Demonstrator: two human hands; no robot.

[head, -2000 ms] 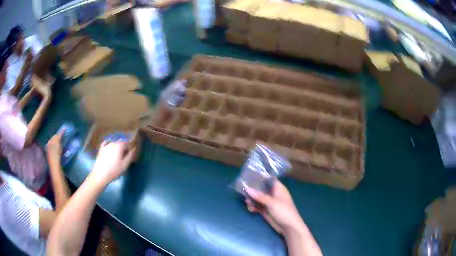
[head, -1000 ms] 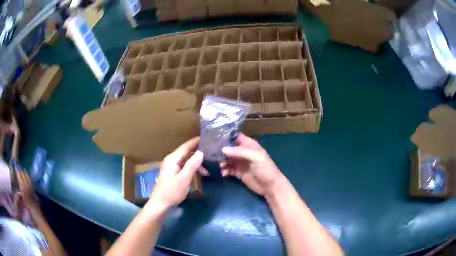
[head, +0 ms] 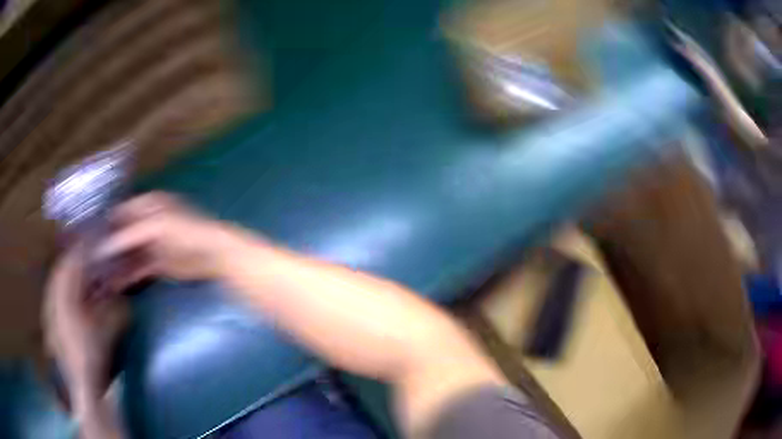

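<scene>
The view is strongly blurred. A shiny zip-lock bag [head: 90, 184] is held up at the left of the view, in front of the divider tray [head: 171, 77]. My right hand [head: 150, 240] is on the bag's lower part, with fingers bent around it. My left hand [head: 81, 296] is just below and left of it, also at the bag's lower end. The two hands overlap there, and the finger contacts are blurred. What is inside the bag cannot be made out.
An open small mailer box [head: 506, 64] with a shiny bag in it stands on the green table [head: 360, 163] at the upper right. Beyond the table's edge is a large open shipping carton [head: 677, 274] with a dark strip on it. Part of a person's arm [head: 720, 86] shows at far right.
The view has swung to the right, so the tray, bag and both hands now lie at the left. The large carton has come into view. Both hands remain together at the bag.
</scene>
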